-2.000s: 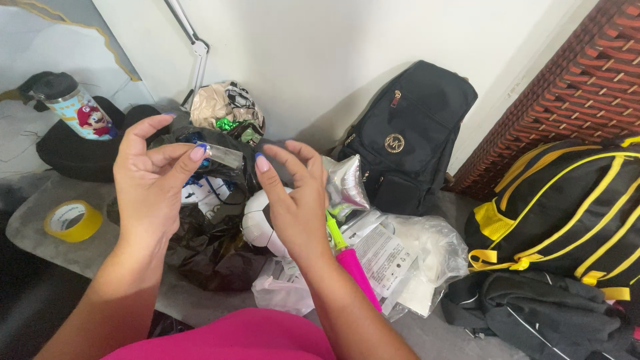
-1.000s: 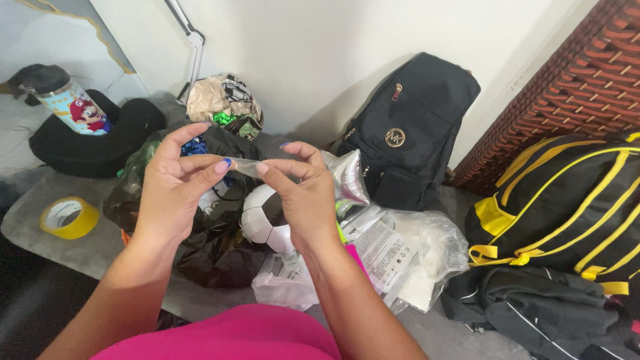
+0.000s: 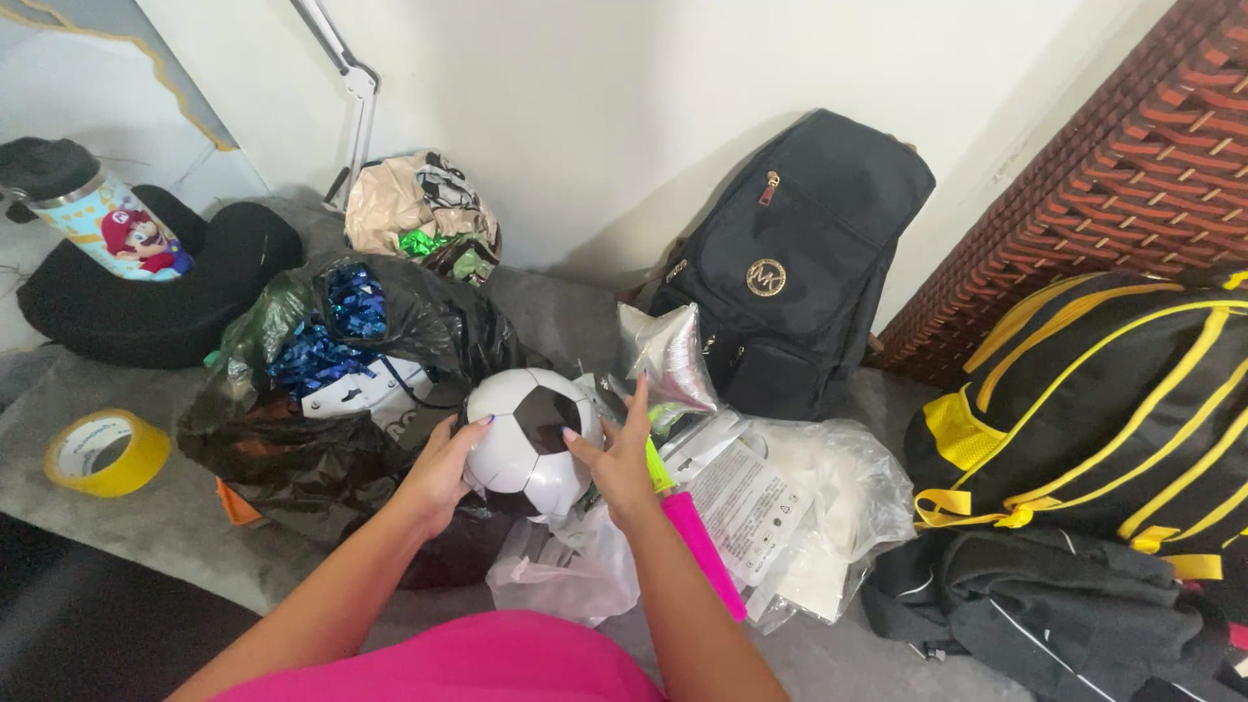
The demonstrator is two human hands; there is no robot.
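Observation:
A white and black soccer-ball balloon (image 3: 522,450) is between my two hands in the middle of the view. My left hand (image 3: 441,473) holds its left side, the thumb lying on the white surface. On its right side is my right hand (image 3: 616,458), thumb on a black patch and fingers spread. A black plastic bag (image 3: 292,478) with blue metallic tinsel (image 3: 356,302) stands open just left of the balloon. Right of my right hand are a silver star-shaped foil balloon (image 3: 668,359), a pink and green plastic tool (image 3: 704,556) and clear plastic packaging (image 3: 829,507).
A roll of yellow tape (image 3: 146,458) lies at left, near a black neck pillow (image 3: 263,239) with a tumbler (image 3: 127,229) on it. Against the wall leans a black backpack (image 3: 819,224). A black and yellow bag (image 3: 1102,409) and dark fabric (image 3: 1063,604) are at right.
Both hands have moved down from above the black bag to the soccer-ball balloon and taken hold of it. The small clear strip earlier between my fingers is no longer visible there.

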